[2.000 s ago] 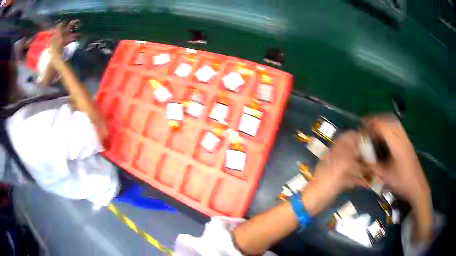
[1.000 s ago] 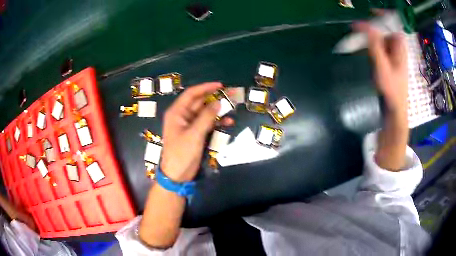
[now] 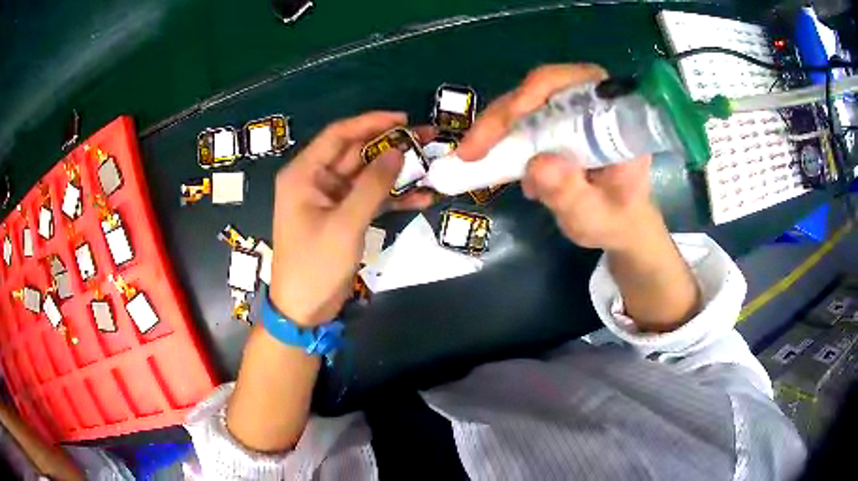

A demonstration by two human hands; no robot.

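My left hand [image 3: 329, 216], with a blue strap on its wrist, holds a watch housing [image 3: 406, 167], dark rimmed with gold and white inside. My right hand [image 3: 588, 178] grips the glue syringe [image 3: 602, 127], a thick clear-white barrel with a green cap and a hose. The syringe lies tilted, its white tip end at the right edge of the held housing; whether it touches is hard to tell. Several more housings [image 3: 266, 137] lie on the dark bench around the hands. A display module [image 3: 228, 188] with an orange-gold tail lies at left.
A red tray [image 3: 179, 362] with display modules in its pockets stands at left. A white paper piece [image 3: 423, 258] lies below my hands. A white perforated board [image 3: 753, 178] and blue and dark items with cables are at right. Another person's arm [image 3: 38, 442] shows at lower left.
My right hand, empty two seconds ago as far as the blur shows, now holds the syringe, brought left to the housing. The view has shifted right, away from the red tray.
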